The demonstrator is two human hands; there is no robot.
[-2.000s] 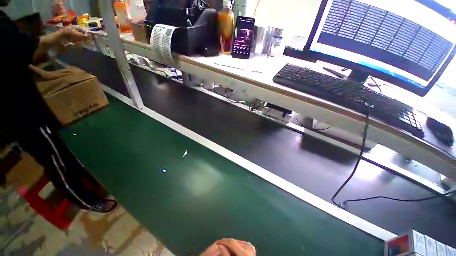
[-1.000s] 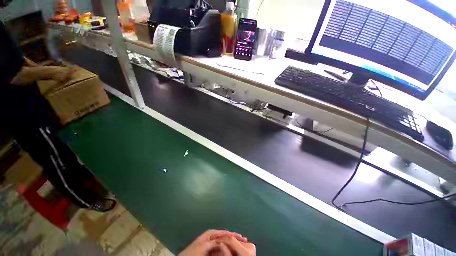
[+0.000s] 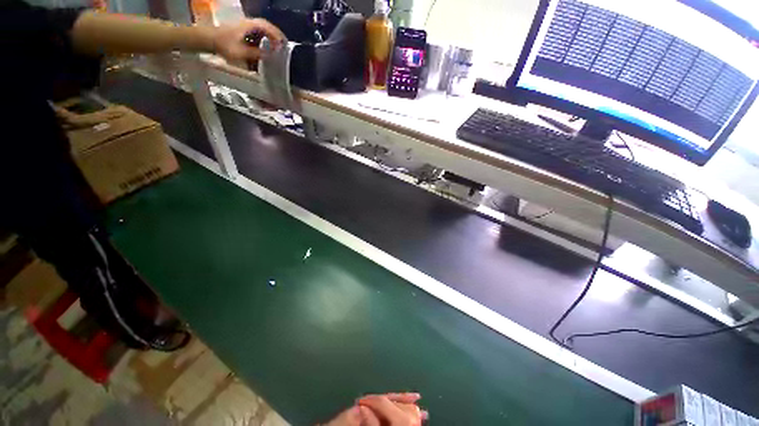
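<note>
My two hands (image 3: 384,410) are low at the bottom edge, cut off by it, and seem to rest against each other over the green bench (image 3: 250,250). I cannot tell clearly where one hand ends and the other begins. No object shows in them. A block of small retail boxes (image 3: 695,409) stands at the bottom right corner, partly cut off, with white faces up and a red and blue picture on its side. It is apart from my hands.
A person's hand (image 3: 248,40) touches the label strip (image 3: 276,73) at the printer (image 3: 329,58). A brown carton (image 3: 129,154) stands at the left. The shelf holds a bottle, phone (image 3: 407,62), keyboard (image 3: 574,158), mouse (image 3: 730,221) and monitor. A cable lies on the black belt.
The other person's arm has reached from the carton across to the printer's label strip. My hands have shifted slightly and stay together low in view. The retail boxes have not moved.
</note>
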